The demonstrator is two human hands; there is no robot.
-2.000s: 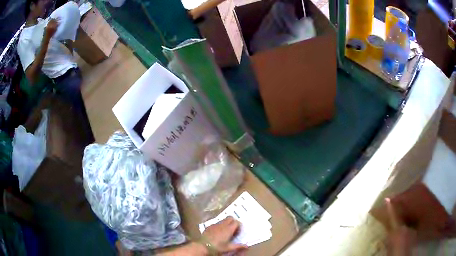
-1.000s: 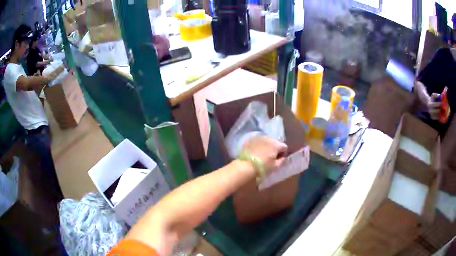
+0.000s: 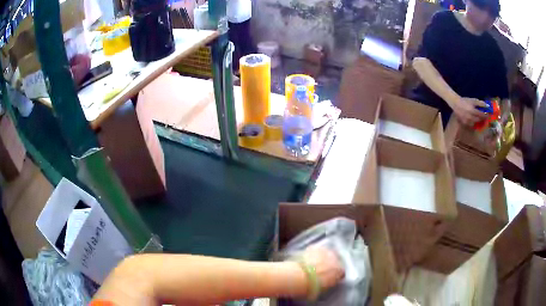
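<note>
My left hand (image 3: pixel 326 269) reaches from the lower left into an open brown carton (image 3: pixel 384 248) at the bottom centre. It rests against a whitish translucent plastic bag (image 3: pixel 357 263) inside. The fingers are blurred and partly hidden, so I cannot tell whether they grip the bag. No leaflet shows in the hand. My right hand is not identifiable; a small pale shape at the bottom edge is unclear.
Several open cartons (image 3: pixel 417 220) with white tops stand at right. A person (image 3: pixel 464 60) behind them holds a red-blue tape dispenser (image 3: pixel 488 115). Yellow tape rolls (image 3: pixel 255 89) and a bottle (image 3: pixel 297 128) stand beyond the green belt (image 3: pixel 209 197); a white box (image 3: pixel 90 242) is at left.
The view has turned right. The bagged carton has gone from the belt area to beside the pale table. The leaflet seen in my left hand no longer shows, and the hand is now inside the carton.
</note>
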